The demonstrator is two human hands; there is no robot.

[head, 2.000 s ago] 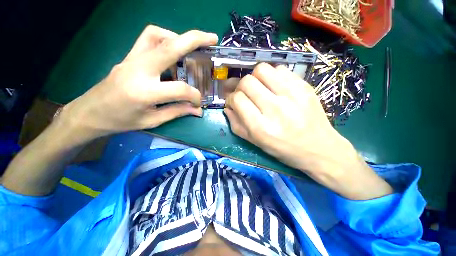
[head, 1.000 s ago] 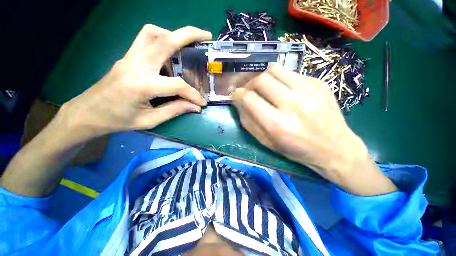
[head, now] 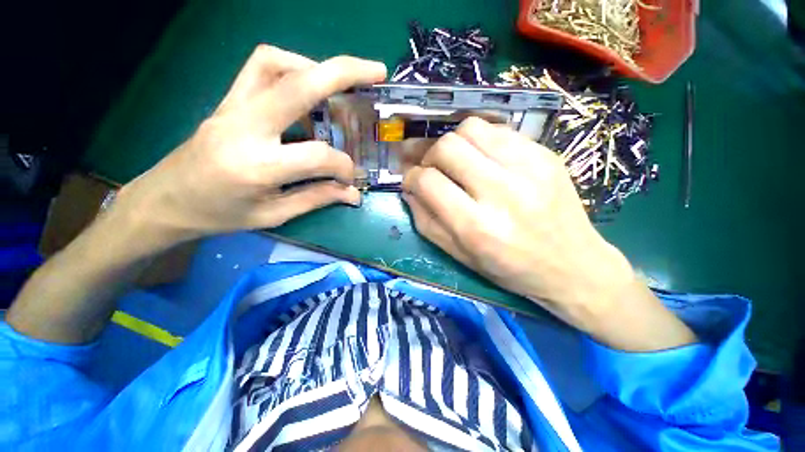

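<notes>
A silver-grey phone middle frame (head: 459, 95) is held lengthwise just above the mat. An orange flex patch (head: 389, 131) and a black label (head: 427, 129) show inside it. My left hand (head: 256, 146) grips the frame's left end, with fingers at the far edge and near edge. My right hand (head: 507, 199) lies over the frame's near right part, its fingertips at the near edge. Whether a small part is between those fingertips is hidden.
Black slivers (head: 444, 55) lie loose beyond the frame. Pale-gold slivers mixed with black ones (head: 600, 146) lie to its right. A red bin (head: 666, 44) of gold slivers stands at the far right. Tweezers (head: 688, 146) lie at right. A brown box (head: 78, 207) is at left.
Compared with one second ago, the frame sits slightly nearer to me and its far rim shows more from the side. My right fingertips have shifted slightly left along the near edge, covering more of the label.
</notes>
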